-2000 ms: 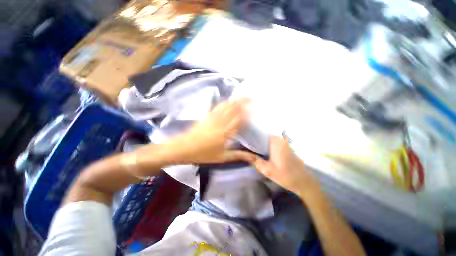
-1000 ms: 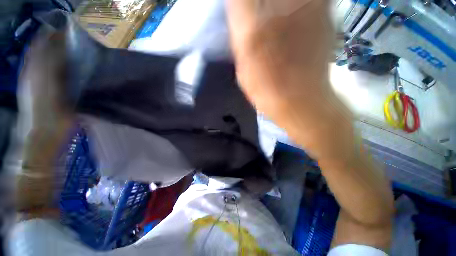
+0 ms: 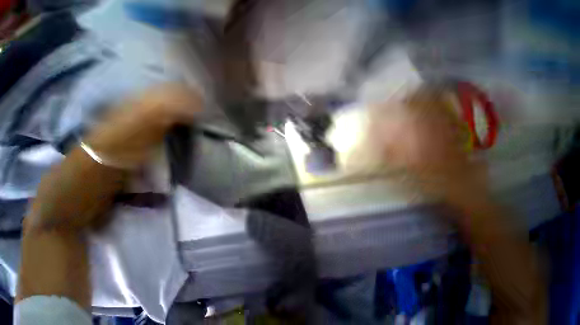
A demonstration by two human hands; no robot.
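Observation:
The frame is strongly blurred. A dark and pale grey garment point(image 3: 232, 168) lies at the machine table's front edge, and part of it hangs down over that edge. My left hand point(image 3: 149, 120) is at the left, closed on the garment's upper part. My right hand point(image 3: 416, 136) is at the right, beside the lit needle area, apart from the garment. It is too blurred to tell its fingers or whether it holds anything. The needle area point(image 3: 318, 136) shows only as dark parts beside a bright patch.
Scissors with a red handle loop point(image 3: 478, 117) lie just right of my right hand. The white machine table's edge point(image 3: 375, 212) runs across the middle. Pale and dark cloth point(image 3: 38, 127) is heaped at the left. Blue shapes show below the table.
The view has shifted to the machine. The garment has moved from over my lap onto the table edge. My right hand has moved towards the scissors, near the needle area.

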